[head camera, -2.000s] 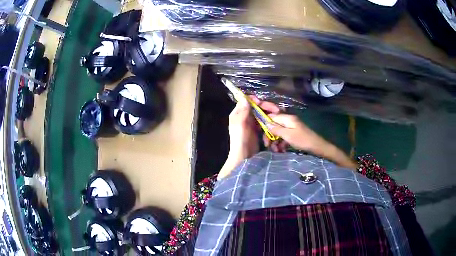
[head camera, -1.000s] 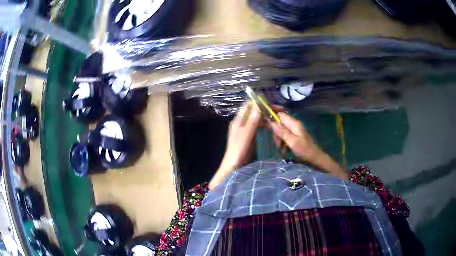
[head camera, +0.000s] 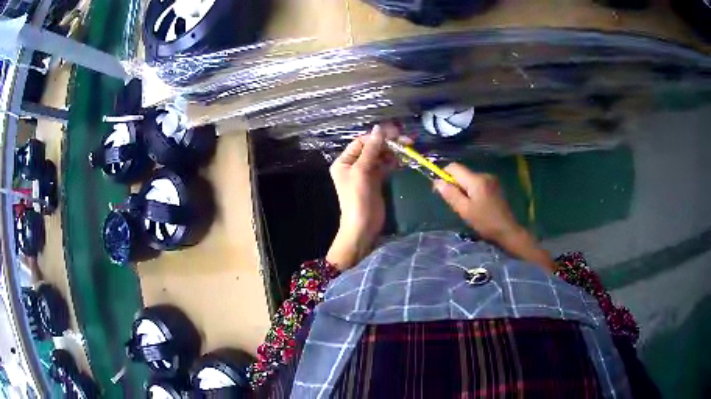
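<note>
My right hand (head camera: 485, 204) grips a yellow knife (head camera: 429, 165), which points up and left toward my left hand. My left hand (head camera: 360, 181) is raised at the lower edge of the shiny clear stretch film (head camera: 343, 117), its fingertips close together beside the knife's front end. The knife's tip and what lies between those fingertips cannot be made out. The film runs around a layered stack. A round black unit with a white swirl centre (head camera: 447, 121) shows through it, just above the knife.
More black units (head camera: 166, 209) stand on the cardboard-covered bench (head camera: 210, 273) at left, with a small dark tub (head camera: 118, 235). A green strip and a second row of units lie beyond. Large units (head camera: 191, 23) sit on top of the stack. Green floor (head camera: 585, 191) shows at right.
My right hand has moved right and away from my left hand, with the knife still in it. My left hand's fingertips have risen toward the film. The view has shifted, and the bench sits further left.
</note>
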